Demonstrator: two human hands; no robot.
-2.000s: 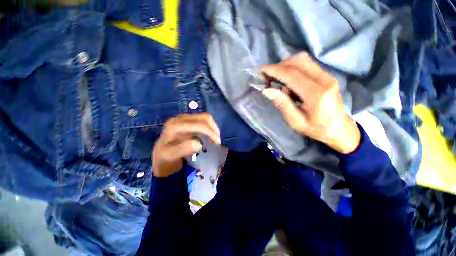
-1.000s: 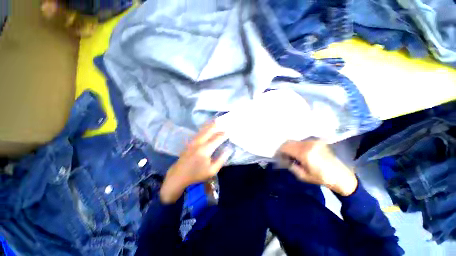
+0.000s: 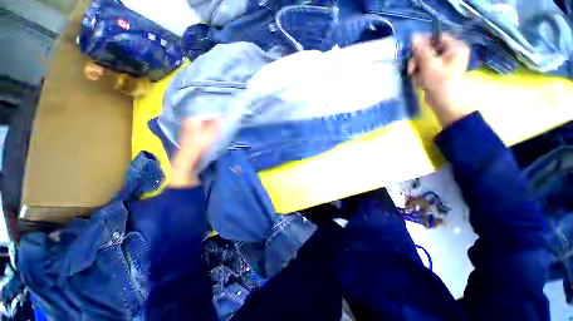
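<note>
A denim jacket (image 3: 264, 88), pale wrong side up with a darker blue stitched hem, lies over the yellow surface in front of me. My right hand (image 3: 442, 69) is at the upper right, its fingers closed on the end of the blue hem; a small dark shape shows at the fingertips, too blurred to name. My left hand (image 3: 196, 141) is at the jacket's left side, blurred against the pale cloth; whether it grips the cloth is unclear.
A brown cardboard box (image 3: 81, 138) stands at left, with a dark blue patterned bundle (image 3: 129, 41) above it. A denim jacket (image 3: 94, 251) hangs at lower left. More denim lies at the top and right. Thread scraps (image 3: 427, 207) lie on a pale area.
My right hand has moved up and away to the right with the hem, and my left hand up and left. The jacket has shifted away from my lap, baring the yellow surface's near edge.
</note>
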